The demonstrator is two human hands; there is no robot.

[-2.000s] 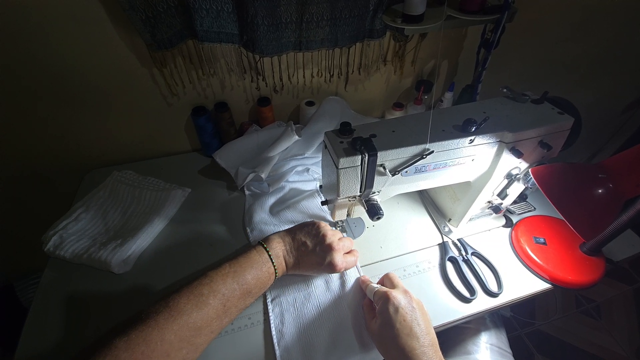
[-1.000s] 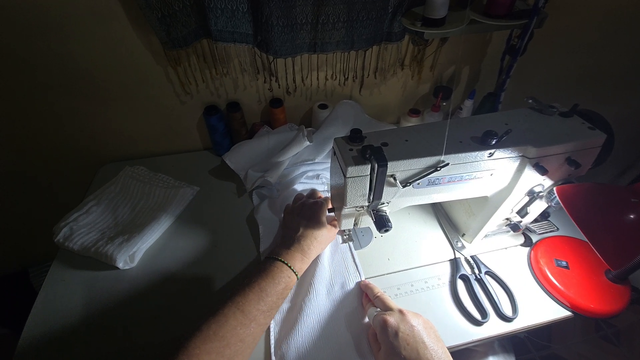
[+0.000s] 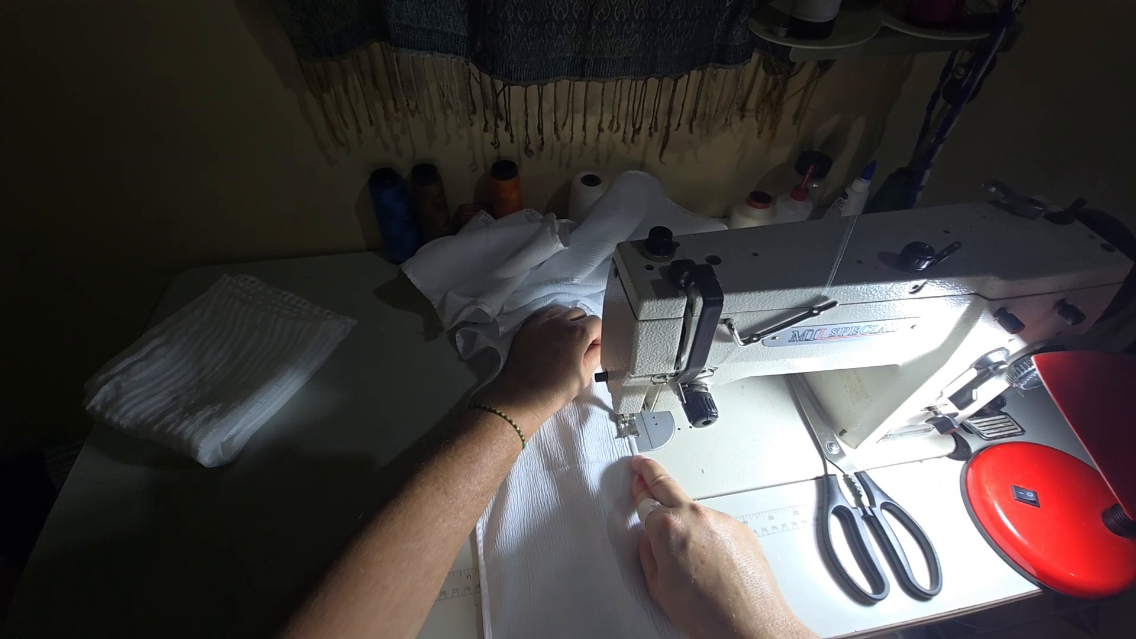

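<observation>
White crinkled fabric [image 3: 559, 524] runs under the presser foot [image 3: 628, 426] of a white sewing machine [image 3: 763, 293], and its far part lies bunched behind. My left hand [image 3: 555, 355] is closed on the cloth behind the needle area, left of the machine head; its fingertips are partly hidden. In front of the presser foot, my right hand [image 3: 688, 541] pinches the fabric's right edge between thumb and fingers. A ring or band shows on one right finger.
Black-handled scissors [image 3: 856, 532] lie right of my right hand, beside a red lamp base [image 3: 1047, 519]. Folded white cloth [image 3: 222, 368] rests on the table's left. Thread spools [image 3: 390, 213] and small bottles [image 3: 852, 195] stand behind; a fringed dark textile [image 3: 612, 40] hangs above.
My left hand has moved from in front of the presser foot to the cloth behind it. My right hand stays at the fabric's edge. The view has shifted.
</observation>
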